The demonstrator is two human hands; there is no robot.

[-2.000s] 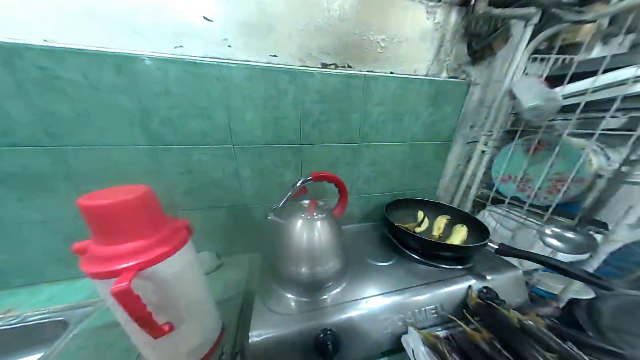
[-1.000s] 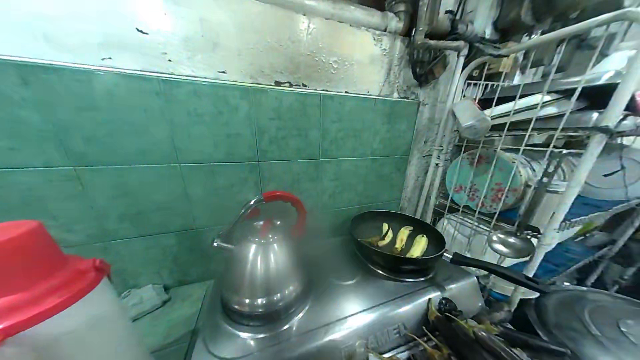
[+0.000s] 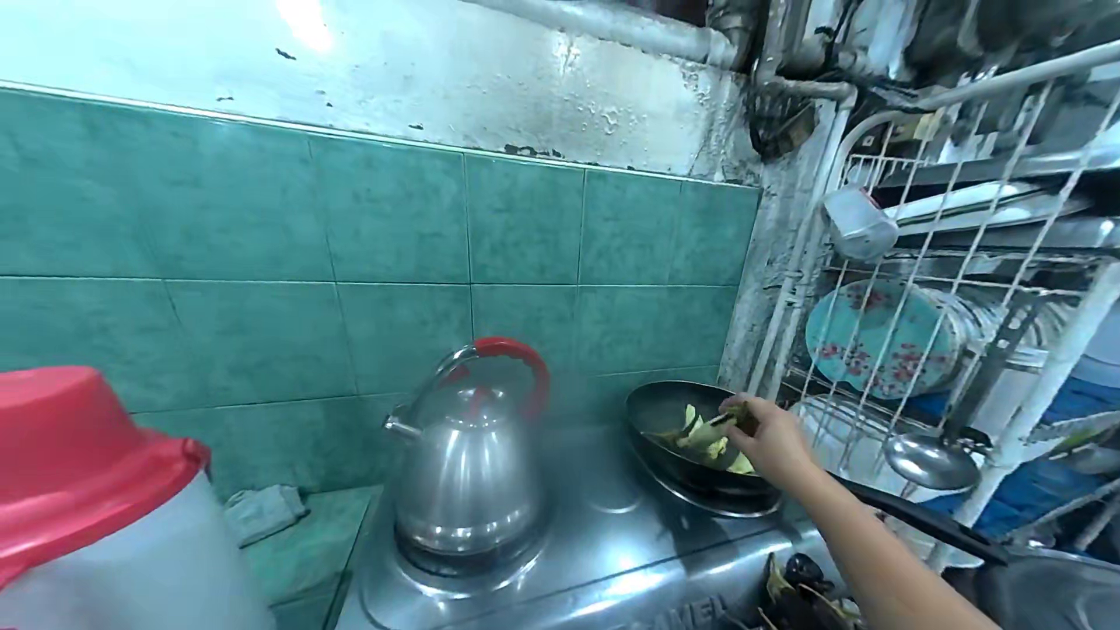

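Note:
My right hand [image 3: 770, 437] reaches over a black frying pan [image 3: 661, 404] on the right burner of a steel gas stove [image 3: 612, 560]. Its fingers pinch the stem end of a piece of food, likely a peeled roasted eggplant. Several yellow-green eggplant pieces [image 3: 716, 448] lie in the pan below the fingertips. The pan's black handle [image 3: 919, 516] points right, partly behind my forearm. A steel kettle [image 3: 468, 464] with a red handle stands on the left burner. My left hand is out of view.
A red-lidded jug [image 3: 79, 464] stands at the left, with a folded cloth [image 3: 264, 512] beside it. Charred scraps [image 3: 801, 595] lie by the stove's front. At the right, a white wire rack [image 3: 1041, 420] holds plates [image 3: 884, 337] and a hanging ladle [image 3: 932, 459].
My right hand has come into view over the pan and has taken hold of a piece of the food. The view has turned somewhat.

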